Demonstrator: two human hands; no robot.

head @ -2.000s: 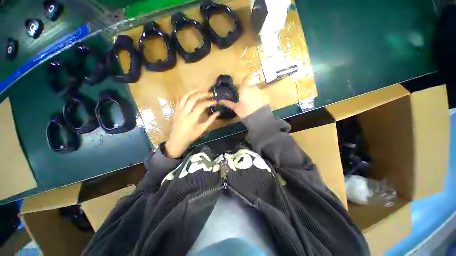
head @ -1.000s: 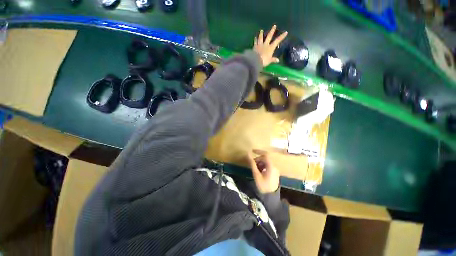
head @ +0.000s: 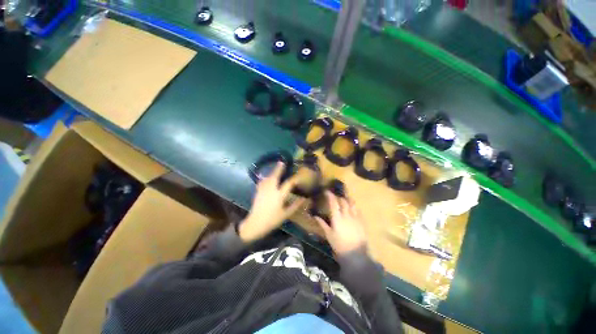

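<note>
Black ring housings lie near my hands, blurred. One ring housing [head: 285, 158] lies beyond my left hand [head: 266, 203], whose fingers are spread. Its fingertips reach the edge of a second ring housing [head: 315, 171]. My right hand [head: 345, 225] has its fingers on another dark ring housing [head: 336, 187], mostly hidden, at the near left part of the cardboard mat [head: 379, 225]. Blur hides whether my left hand grips anything. A row of ring housings, including this one [head: 404, 171], lies along the mat's far edge.
Two ring housings [head: 261, 98] lie on the green bench. Round black units [head: 440, 132] sit beyond the green strip [head: 372, 122]. A metal post [head: 341, 52] stands behind. A roll [head: 463, 196] sits at the mat's right. An open carton [head: 150, 222] is at near left, with spare cardboard [head: 121, 72] beyond.
The view has swung left. My left hand has come back from beyond the green strip to the lower ring housings. My right hand now touches a ring housing; earlier it was over bare mat.
</note>
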